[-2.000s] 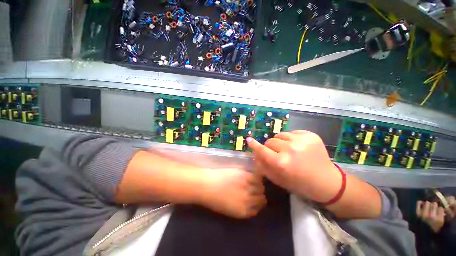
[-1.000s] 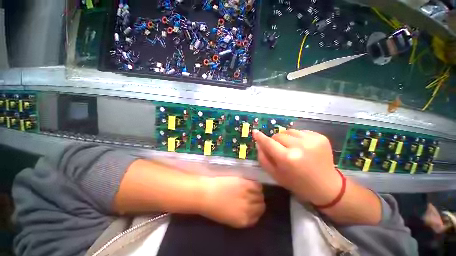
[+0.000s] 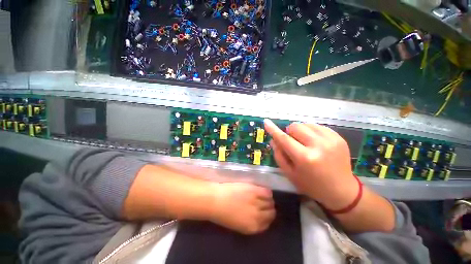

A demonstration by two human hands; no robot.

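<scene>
The green circuit board panel [image 3: 205,140] with yellow transformers lies on the conveyor in front of me. My right hand [image 3: 314,161], with a red band at the wrist, is over the panel's right end. Its index finger points out and its tip is at the panel's upper edge, by the third column. The other fingers are curled, and no part shows in them. The hand hides most of the panel's last column. My left hand [image 3: 247,209] rests curled over my lap, below the rail, with nothing visible in it.
Other board panels lie at the right [image 3: 405,157] and far left [image 3: 21,117]. The metal rail [image 3: 217,100] runs behind them. Beyond are a black component tray [image 3: 155,61], a silver pointed tool [image 3: 335,71], loose black components [image 3: 338,28] and yellow wires [image 3: 450,95].
My right index fingertip has moved from the lower row up to the panel's upper edge. The panels appear slightly farther right in view. My left hand has barely moved.
</scene>
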